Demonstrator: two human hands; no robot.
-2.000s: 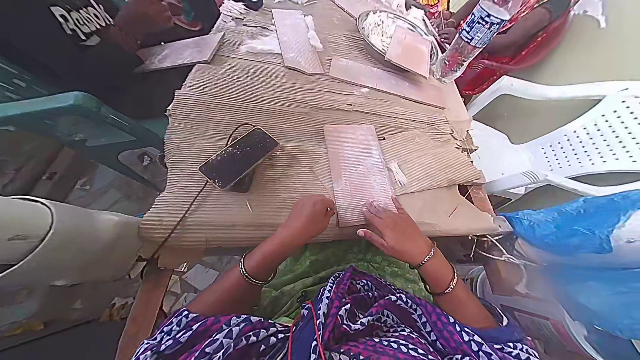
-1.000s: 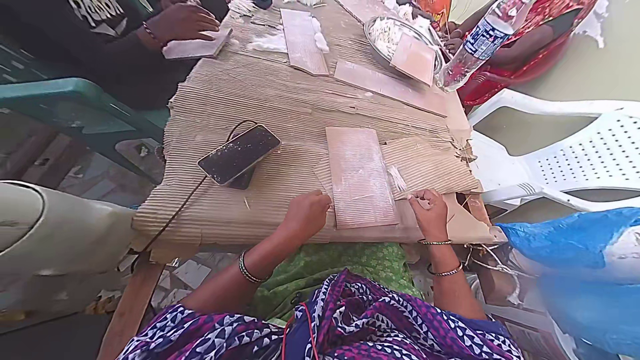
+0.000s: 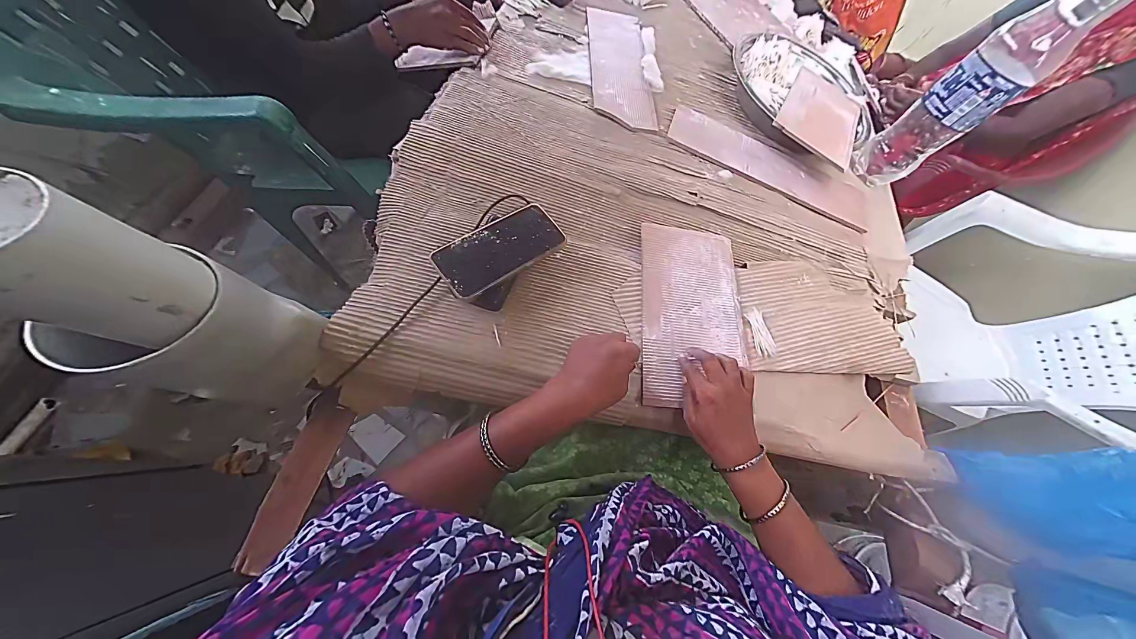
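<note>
A ribbed pinkish board (image 3: 688,302) lies on the corrugated cardboard that covers the table. My right hand (image 3: 719,399) rests on its lower right part, fingertips down on the surface; whether anything thin lies under them is hidden. Just left of the board's lower edge, my left hand (image 3: 601,373) is curled over the cardboard, and I cannot tell if it pinches something. Beside the board's right edge lies a small bundle of thin white sticks, likely cotton wicks (image 3: 761,332). A dusty smartphone (image 3: 499,251) sits left of the board on a dark object, with a cable beside it.
Farther back are more boards (image 3: 768,169), white cotton (image 3: 561,64), a steel plate (image 3: 748,84) of white wicks and a leaning plastic bottle (image 3: 967,98). Other people's hands are at the back left and right. A white chair (image 3: 1056,346) stands right, a green chair (image 3: 177,111) left.
My right hand has moved from beside the board's right edge back onto its lower part. My left hand stays near the left edge. The person at the back left has moved their hands and board.
</note>
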